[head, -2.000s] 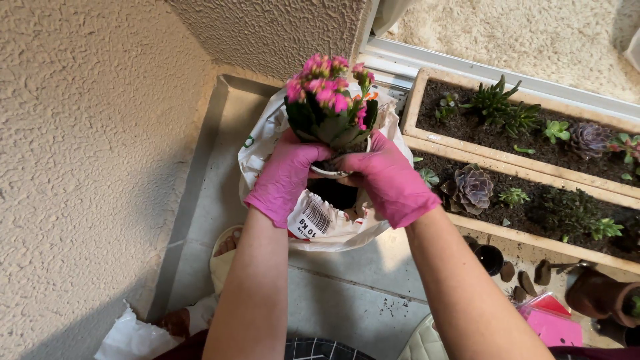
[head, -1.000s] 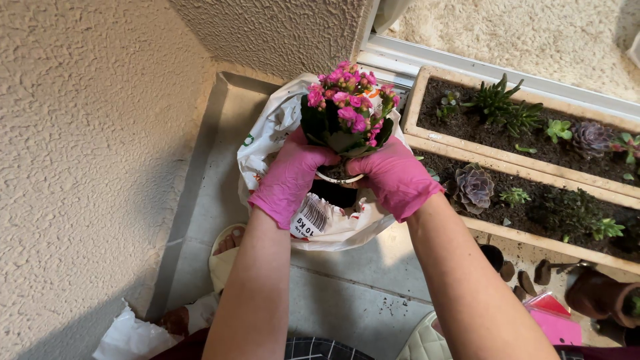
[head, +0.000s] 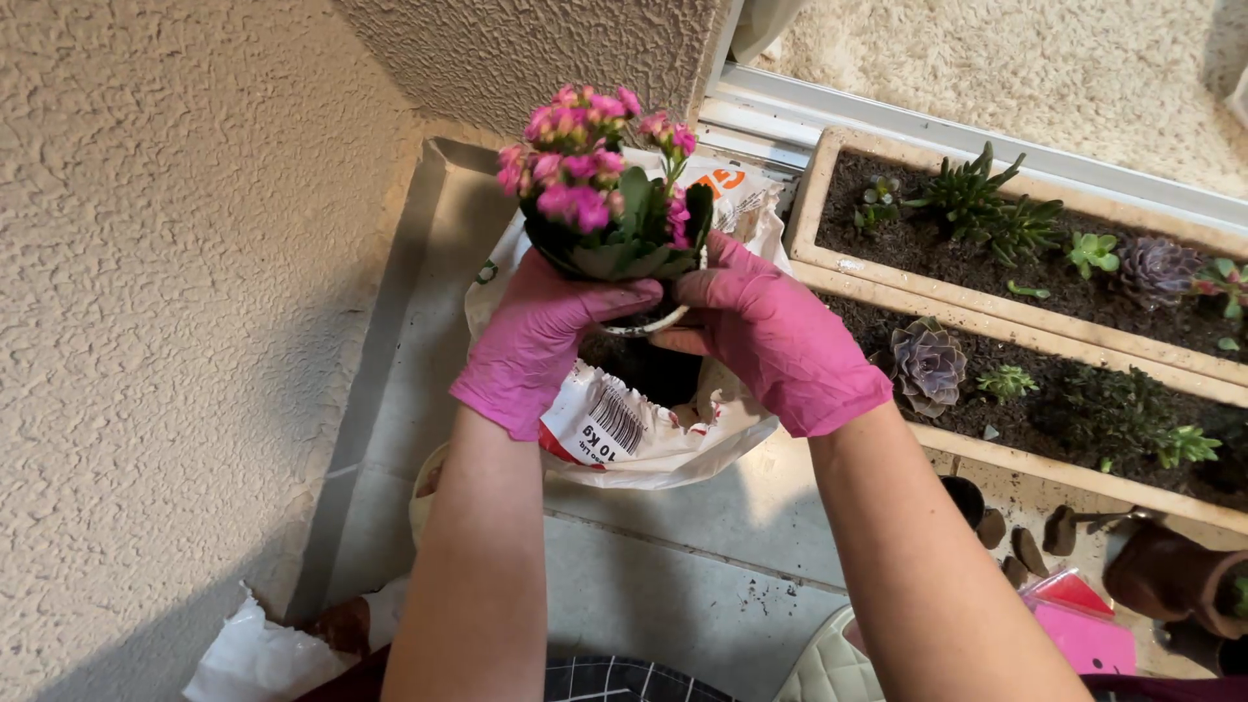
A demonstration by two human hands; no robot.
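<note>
A kalanchoe plant with pink flowers (head: 585, 175) and dark green leaves stands in a small white-rimmed pot (head: 648, 324). My left hand (head: 546, 327), in a pink glove, grips the pot on its left side, thumb over the rim by the soil. On the right side my right hand (head: 770, 327), gloved alike, holds the rim with thumb and fingers. Both hands are above an opened white plastic soil bag (head: 673, 463), whose torn mouth shows dark soil (head: 648, 369). Leaves and hands hide most of the pot.
Two long planters (head: 814, 210) (head: 975, 444) with succulents stand at the right, beside a sliding-door track (head: 936, 127). A brown pot (head: 1155, 575), stones and a pink item (head: 1087, 634) lie lower right. A textured wall (head: 195, 244) bounds the left; a torn white bag (head: 263, 658) lies lower left.
The potted plant, upright over the bag a second ago, now leans to the left in my hands. Both hands still hold the pot.
</note>
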